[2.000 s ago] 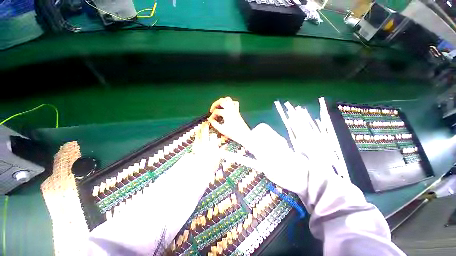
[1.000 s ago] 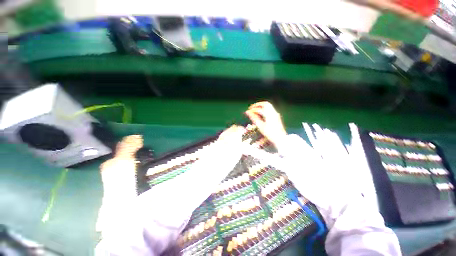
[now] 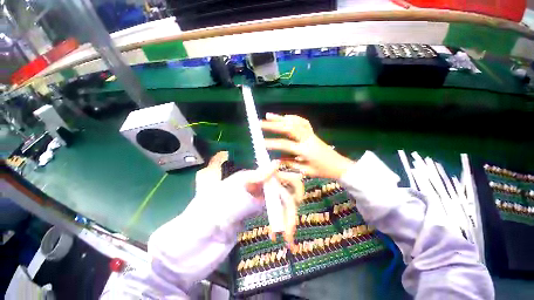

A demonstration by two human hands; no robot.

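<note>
A long white strip [image 3: 253, 126] stands out over the main board tray [image 3: 235, 280]. My left hand [image 3: 259, 180] holds it near its lower part, with blurred fingers showing on its right side. My right hand [image 3: 301, 146] is just right of the strip, fingers spread, fingertips close to its edge; whether they touch it is unclear. The black tray holds rows of green circuit boards [image 3: 319, 258] with pale tabs sticking up. My hands and left sleeve hide its upper left part.
Loose white strips [image 3: 442, 190] lie fanned right of the main tray. A second black tray with boards [image 3: 515, 196] is cut off at the right edge. A pale blower [image 3: 161, 136] with a round black grille stands at left. A tray of parts [image 3: 410, 64] sits across the bench.
The view has swung left and up. My hands were together at the main tray's far edge; now my left hand holds up a white strip and my right hand's fingers have spread.
</note>
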